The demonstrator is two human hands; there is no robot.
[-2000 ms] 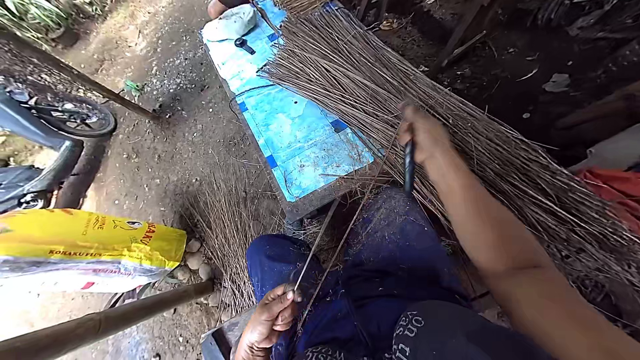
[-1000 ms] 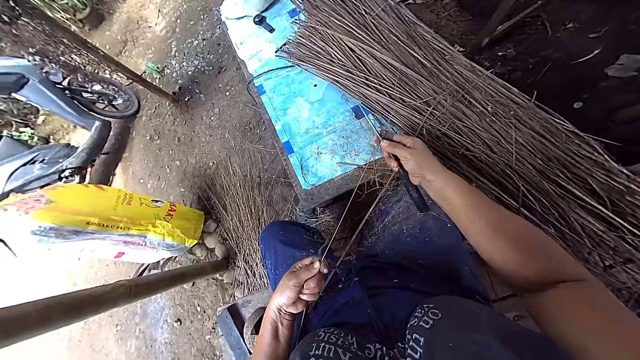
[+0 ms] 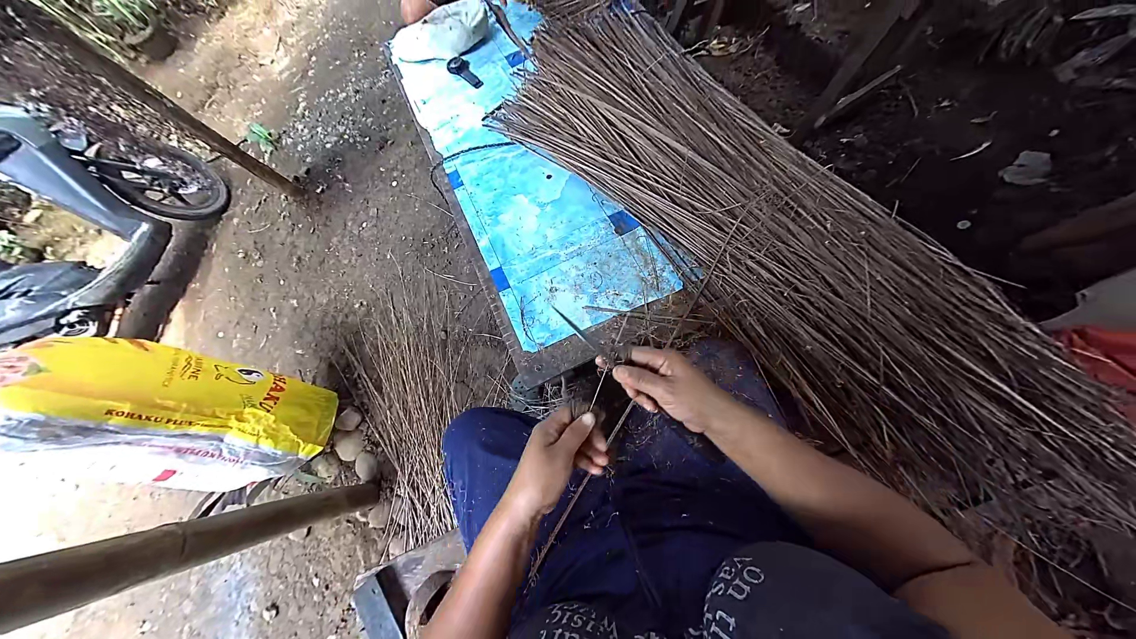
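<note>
My left hand (image 3: 568, 448) pinches a thin brown stalk (image 3: 602, 390) above my lap. Close to it on the right, my right hand (image 3: 657, 386) is closed around a knife, its narrow blade (image 3: 572, 327) pointing up and left over the bench end; the handle is mostly hidden by the hand. Another long stalk (image 3: 568, 510) slants across my trousers, passing beside both hands. A large bundle of dry thin stalks (image 3: 754, 222) lies along the right side of the bench, which has a blue patterned cover (image 3: 586, 257) with plant scraps on it.
A pale cloth bag (image 3: 439, 34) and a black wristwatch (image 3: 463, 71) lie on the bench's far end. More stalks (image 3: 408, 390) lie on the ground at left, near a yellow sack (image 3: 177, 390), stones (image 3: 348, 444) and a bamboo pole (image 3: 186, 546). A motorbike (image 3: 106, 213) stands farther left.
My right hand with the knife has come down from the stalk bundle and bench edge to beside my left hand. My left hand has risen a little and stays closed on a stalk.
</note>
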